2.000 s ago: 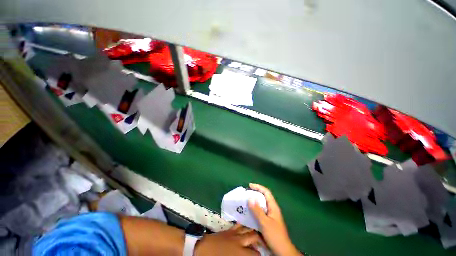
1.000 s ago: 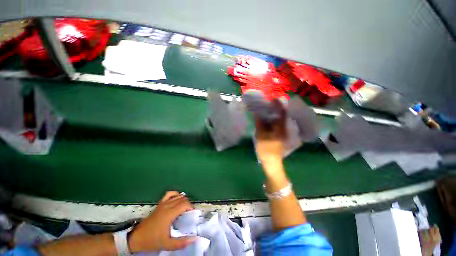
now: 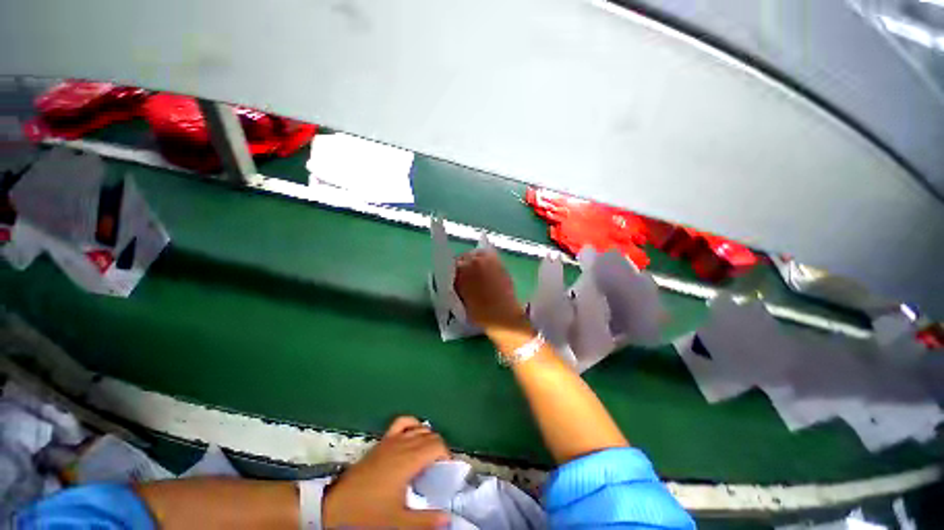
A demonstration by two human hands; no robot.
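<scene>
An open white retail box (image 3: 448, 295) with raised flaps stands on the green belt. My right hand (image 3: 484, 290) reaches over the belt into or against this box; its fingers are hidden, so I cannot tell if it holds a packet. My left hand (image 3: 388, 478) rests at the near belt edge and is closed around white packets (image 3: 481, 501), which bunch up beside it at the bottom of the view. More open boxes (image 3: 585, 311) stand close together just right of my right hand.
More open boxes stand on the belt at the left (image 3: 88, 223) and right (image 3: 818, 367). Beyond the far rail (image 3: 497, 240) lie red shiny piles (image 3: 595, 223) and a white sheet (image 3: 360, 169). A grey shelf (image 3: 466, 93) overhangs the top. A packet heap (image 3: 36, 440) lies lower left.
My right hand left the near edge, reached across the belt, and is now at the leftmost box of the right-hand group. My left hand stays at the near edge with packets. The view has shifted.
</scene>
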